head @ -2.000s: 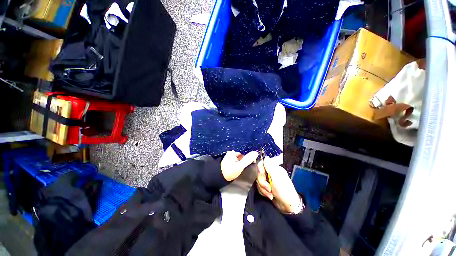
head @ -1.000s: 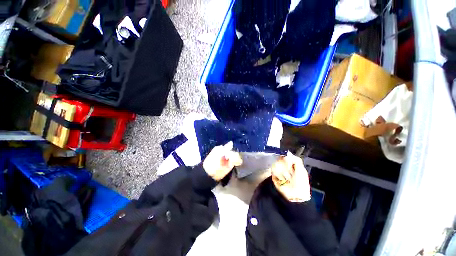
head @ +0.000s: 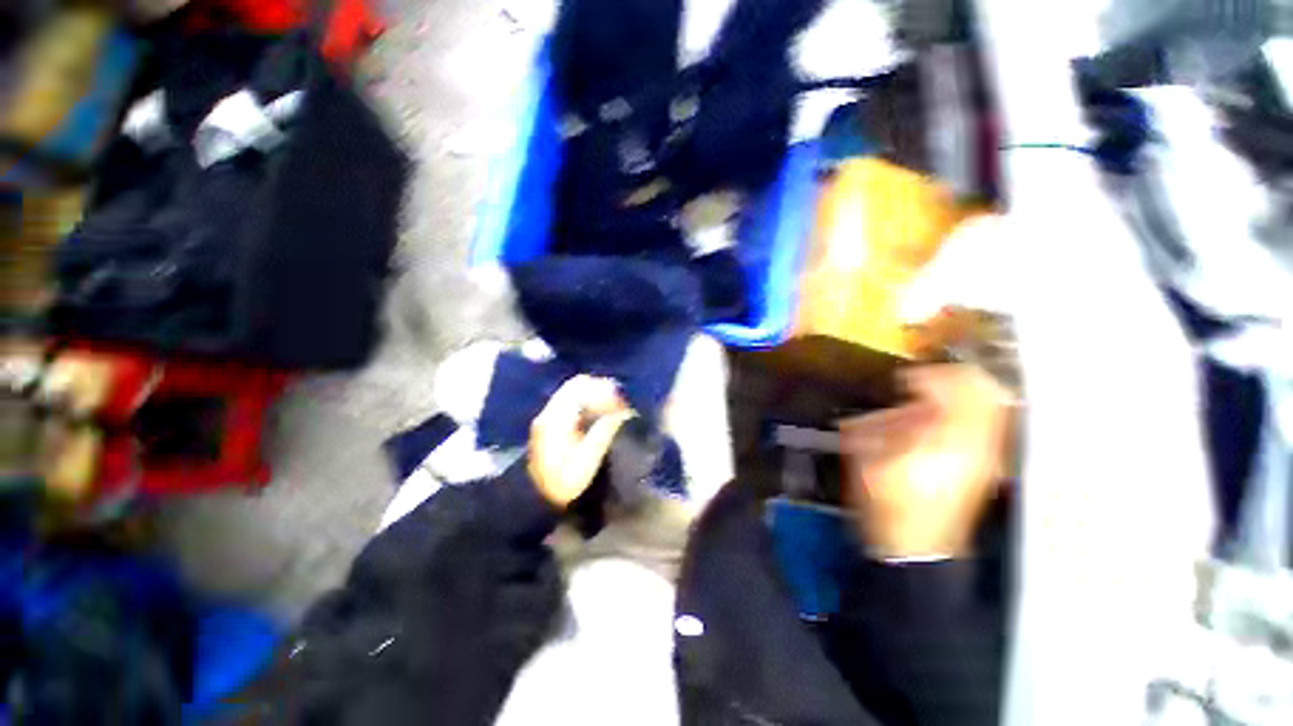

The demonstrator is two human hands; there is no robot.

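The navy garment (head: 603, 319) with pale panels lies over my lap, its far end at the near rim of the blue plastic tub (head: 752, 335). My left hand (head: 574, 440) is closed on the garment's near edge, at the centre. My right hand (head: 929, 461) is raised away from the garment at the right, beside the white table. It is strongly blurred, and whether it holds anything cannot be told. More navy garments (head: 610, 85) lie in the tub.
A black fabric bin (head: 319, 227) and red plastic stool (head: 253, 426) stand at the left. A blue crate (head: 234, 652) is at the lower left. A carton (head: 865, 248) with a white cloth bag (head: 964, 270) is right of the tub. A white table (head: 1106, 468) runs along the right.
My right hand has left the garment's edge and moved right and up. My left hand still holds the edge. The view has turned to the right, showing more of the table.
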